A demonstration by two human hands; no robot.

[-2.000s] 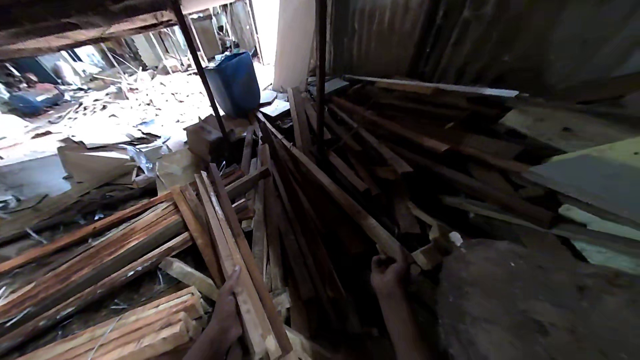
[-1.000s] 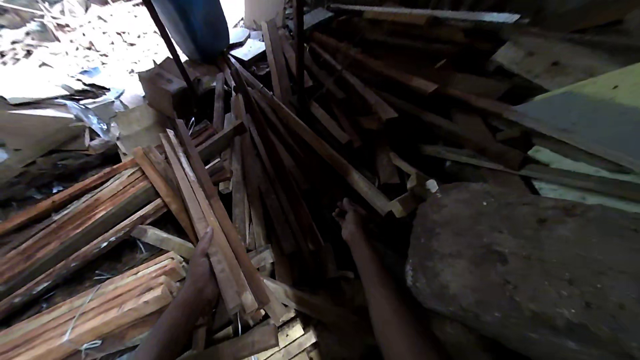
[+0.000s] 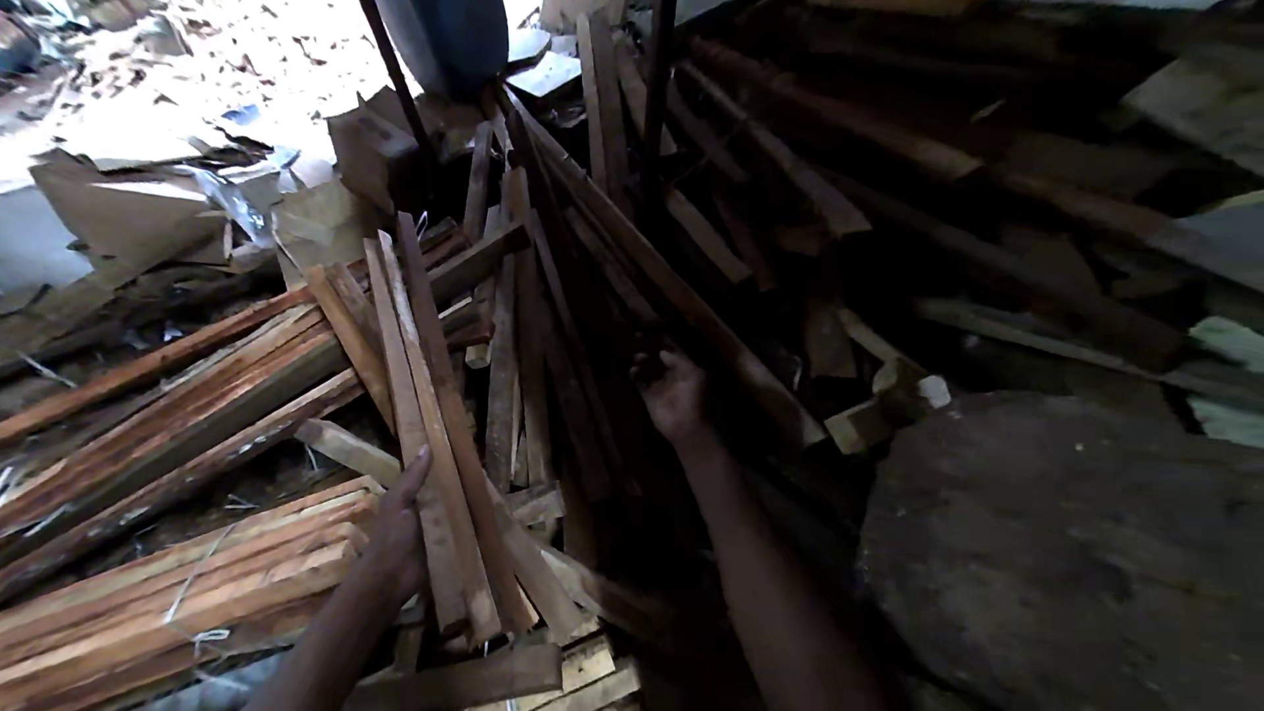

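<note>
Several long wooden strips (image 3: pixel 425 415) lean together near the middle, and my left hand (image 3: pixel 400 528) rests against their left side, its thumb lying along the wood. Whether its fingers close around them cannot be seen. My right hand (image 3: pixel 671 390) is in shadow over the dark gap right of those strips, its fingers bent, close to a long wooden batten (image 3: pixel 691 296) that slants down to the right. What the fingers touch there is too dark to tell. More strips (image 3: pixel 509 346) lie between the two hands.
A string-tied bundle of strips (image 3: pixel 197 592) lies lower left, with reddish planks (image 3: pixel 197 434) behind it. A large rounded dark slab (image 3: pixel 1066 543) stands at the right. Two thin dark posts, a blue barrel (image 3: pixel 449 44) and a cardboard box (image 3: pixel 375 148) are at the back.
My right hand has left the near end of the long slanting batten, where it was two seconds ago, and moved left of it. My left hand stays at the strips. The view has tilted down.
</note>
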